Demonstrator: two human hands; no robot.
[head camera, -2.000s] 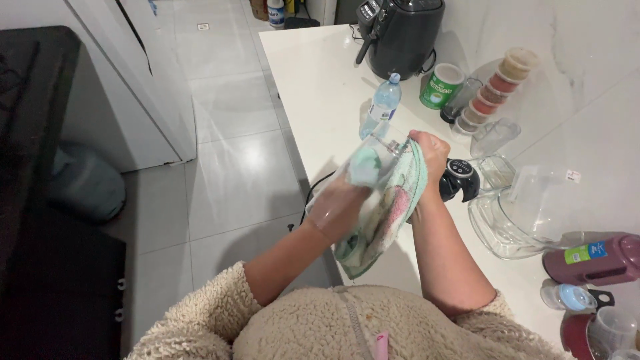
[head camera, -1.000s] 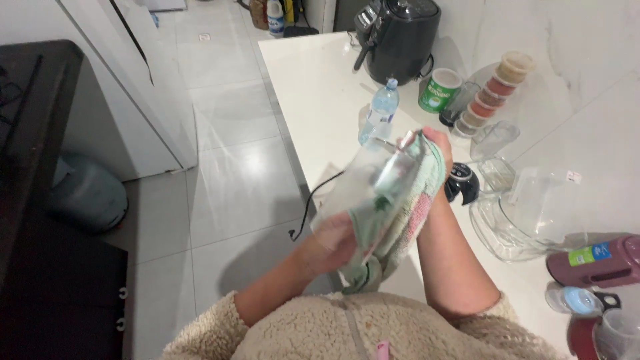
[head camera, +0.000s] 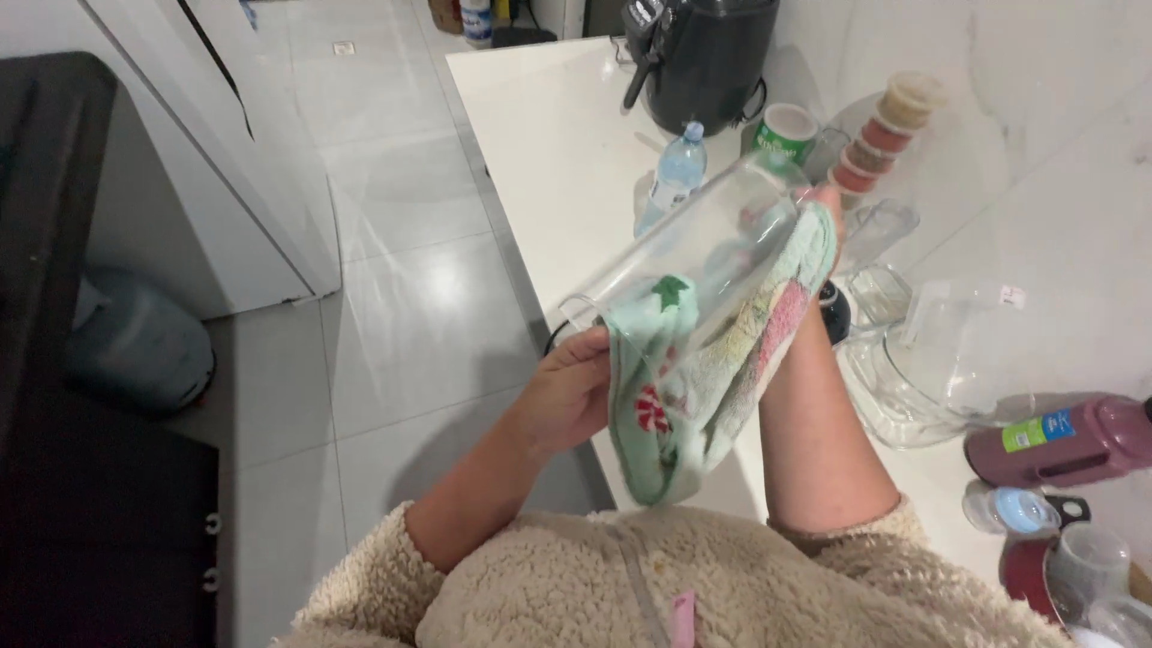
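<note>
A clear, see-through container (head camera: 688, 238) is held tilted above the edge of the white counter, in front of my body. My left hand (head camera: 569, 389) grips a mint-green printed towel (head camera: 650, 418) at the container's lower left rim. Part of the towel shows through the clear wall. Around the container's upper right end is my right hand (head camera: 830, 220), mostly hidden behind the towel's other part, which hangs down along the container's right side. Just behind the container stands a plastic water bottle (head camera: 675, 175).
On the white counter (head camera: 531, 135) are a black air fryer (head camera: 711, 67), a green canister (head camera: 785, 135), stacked spice tubs (head camera: 868, 153), glass dishes (head camera: 900, 382), a purple thermos (head camera: 1057, 441) and a baby-blue-lidded jar (head camera: 1021, 510). A gas cylinder (head camera: 139, 342) stands at the left.
My left hand showed through the container's clear wall two seconds ago; now it is outside, at the lower rim with the towel. My right hand keeps its hold at the far end.
</note>
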